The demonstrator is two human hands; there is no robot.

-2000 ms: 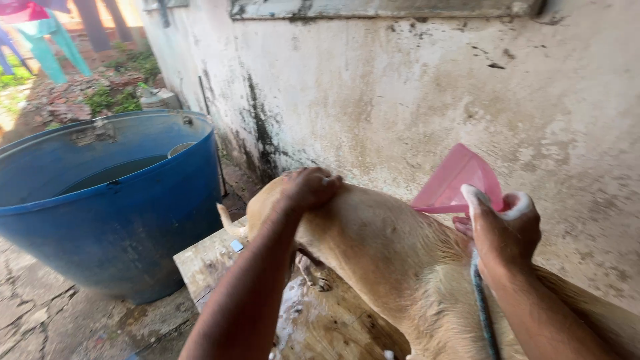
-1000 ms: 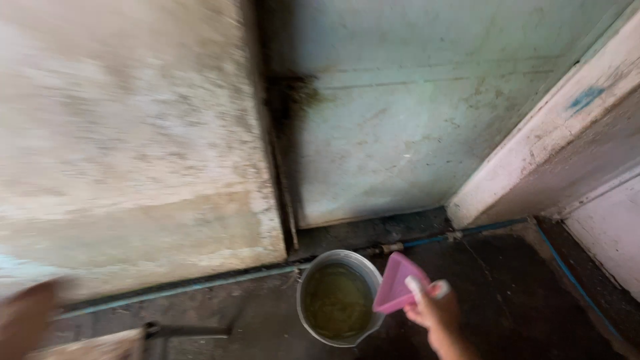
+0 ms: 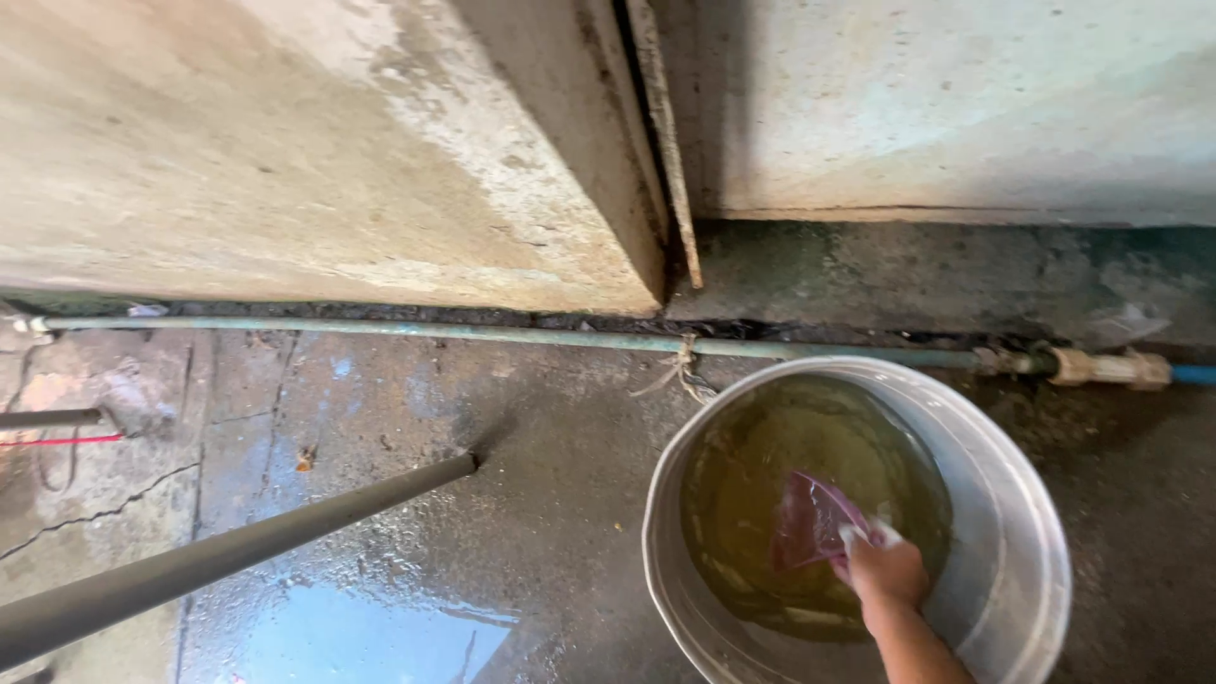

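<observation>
A large round metal pot (image 3: 1007, 532) of murky, yellow-green water stands on the floor at the lower right. My right hand (image 3: 888, 570) reaches into it, closed on the handle of a pink plastic scoop (image 3: 819, 522). The scoop's bowl is at least partly under the water. White foam clings to my thumb and fingers. My left hand is outside the view, and the dog seen earlier does not show here.
A pale green pipe (image 3: 456, 332) runs along the foot of the stained wall (image 3: 332, 171), with a cord tied round it by the pot. A grey metal tube (image 3: 285, 532) slants in from the left. The concrete floor (image 3: 560, 532) is wet and cracked on the left.
The pink scoop, over the dog's back and then beside the pot's rim in the earlier frames, is now down in the water. My left hand has left the view. The view has swung away from the dog.
</observation>
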